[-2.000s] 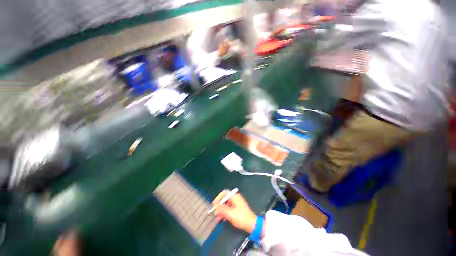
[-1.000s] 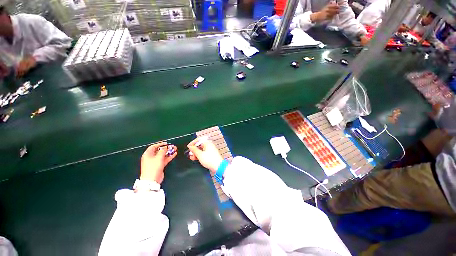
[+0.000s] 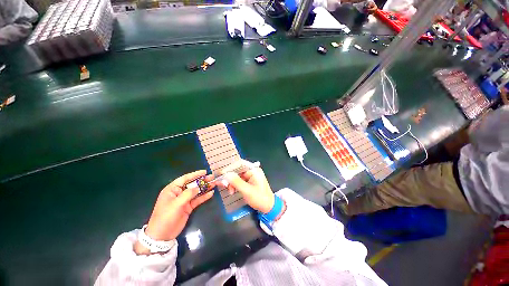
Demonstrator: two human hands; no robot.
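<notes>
My left hand [image 3: 174,206], with a white band at the wrist, holds a small circuit module [image 3: 197,185] between thumb and fingers. My right hand [image 3: 249,187], with a blue wrist band, grips a slim white pen-like tool [image 3: 243,167]. The tool's tip end points left and is at or close to the module; contact cannot be told. A tan sheet [image 3: 217,146] with dark cross lines and a blue edge lies on the dark-green bench, partly hidden under my right hand.
To the right lie a white adapter [image 3: 296,147] with a cable, an orange sticker sheet [image 3: 333,144], a second tan sheet [image 3: 363,146] and a clear bag by a metal post [image 3: 385,56]. Modules lie scattered on the belt [image 3: 150,100]. Stacked trays [image 3: 72,28] stand far left. A person sits at right.
Since one second ago, my hands have come together, bringing the tool to the module. The view has shifted, and more of the first tan sheet shows.
</notes>
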